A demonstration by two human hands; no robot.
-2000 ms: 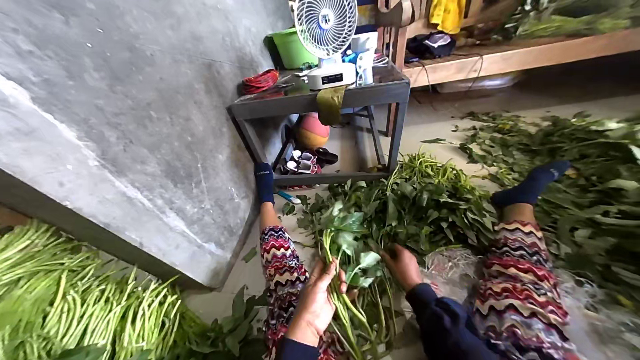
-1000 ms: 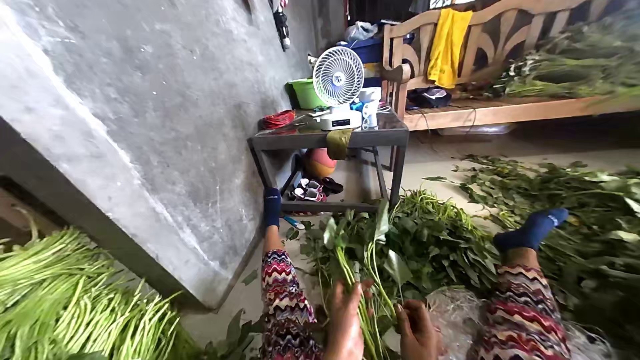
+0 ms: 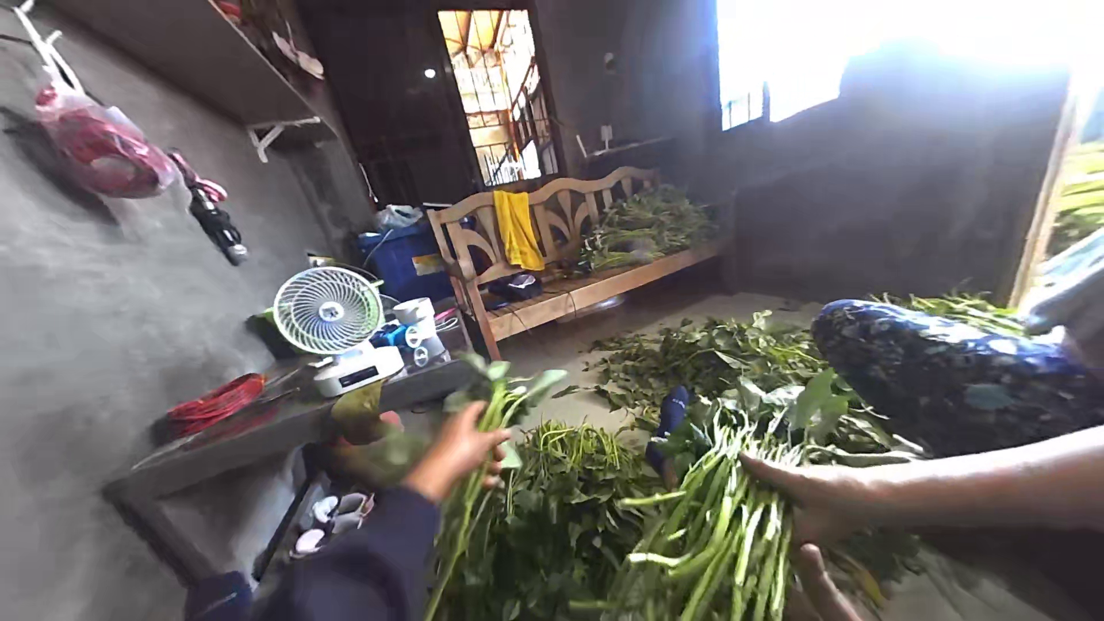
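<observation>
My left hand (image 3: pixel 461 450), in a navy sleeve, is closed around a small bunch of leafy green stems (image 3: pixel 485 470), leaves up. To its right, a co-worker's bare arm (image 3: pixel 940 492) reaches in from the right edge, the hand on a thick bundle of green stems (image 3: pixel 733 526). Below that bundle, fingers (image 3: pixel 821 586) show at the bottom edge; they may be my right hand, and their grip is mostly hidden. A pile of leafy greens (image 3: pixel 561 492) lies on the floor between the two bunches.
At left stands a low table (image 3: pixel 241 440) with a white fan (image 3: pixel 332 319), red cord (image 3: pixel 216 405) and cups. A wooden bench (image 3: pixel 595 289) with a yellow cloth (image 3: pixel 517 228) and greens is behind. More greens (image 3: pixel 716 354) cover the floor. The co-worker's patterned blue clothing (image 3: pixel 940 375) is at right.
The view has swung up and right. My left hand has moved apart from my right, with stems in it. The co-worker's arm and the thick bundle have come into view.
</observation>
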